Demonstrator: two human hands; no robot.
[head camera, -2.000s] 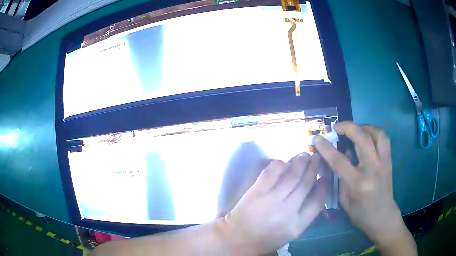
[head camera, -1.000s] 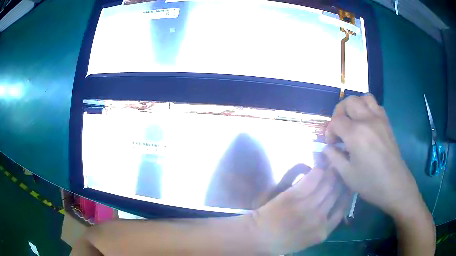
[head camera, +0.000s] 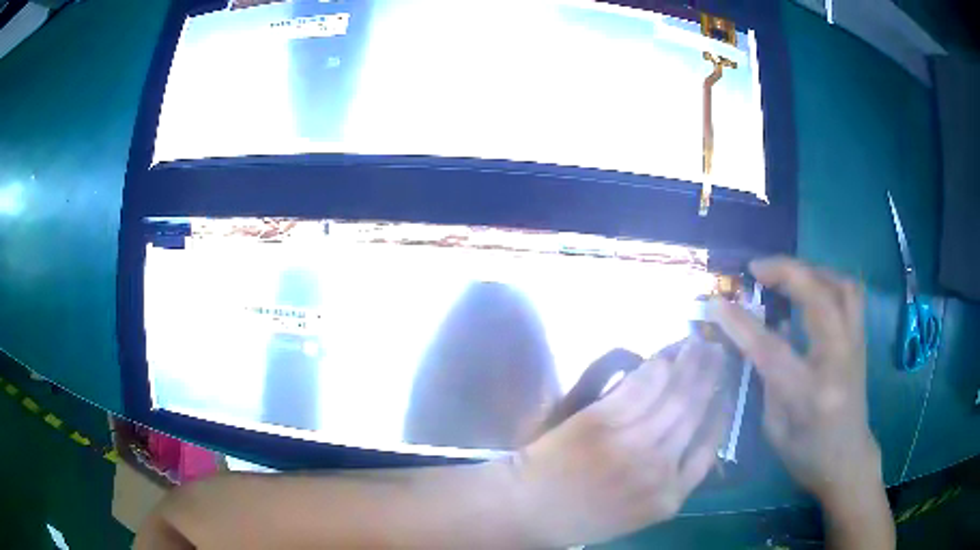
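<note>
A bright silver-white LCD module (head camera: 365, 333) lies in the near half of a black foam tray (head camera: 430, 193); a second module (head camera: 516, 97) lies in the far half. An amber flex cable (head camera: 706, 129) runs down the far module's right end. Another amber flex cable (head camera: 729, 284) shows at the near module's right end. My left hand (head camera: 634, 430) lies over the near module's lower right part, fingers pointing to that cable; whether it holds anything is hidden. My right hand (head camera: 811, 365) is at the right end, thumb on a small pale piece (head camera: 704, 308) by the cable, index finger apart.
Scissors (head camera: 917, 333) with turquoise handles lie on the green mat (head camera: 844, 215) right of the tray. An open carton (head camera: 140, 489) with pink packing material (head camera: 197, 460) is below the bench at the lower left. A dark object (head camera: 960, 172) stands at the right edge.
The view has shifted, first right-to-left across the tray. My right index finger has lifted away from the thumb, uncovering the near flex cable. My left hand stays over the module's lower right.
</note>
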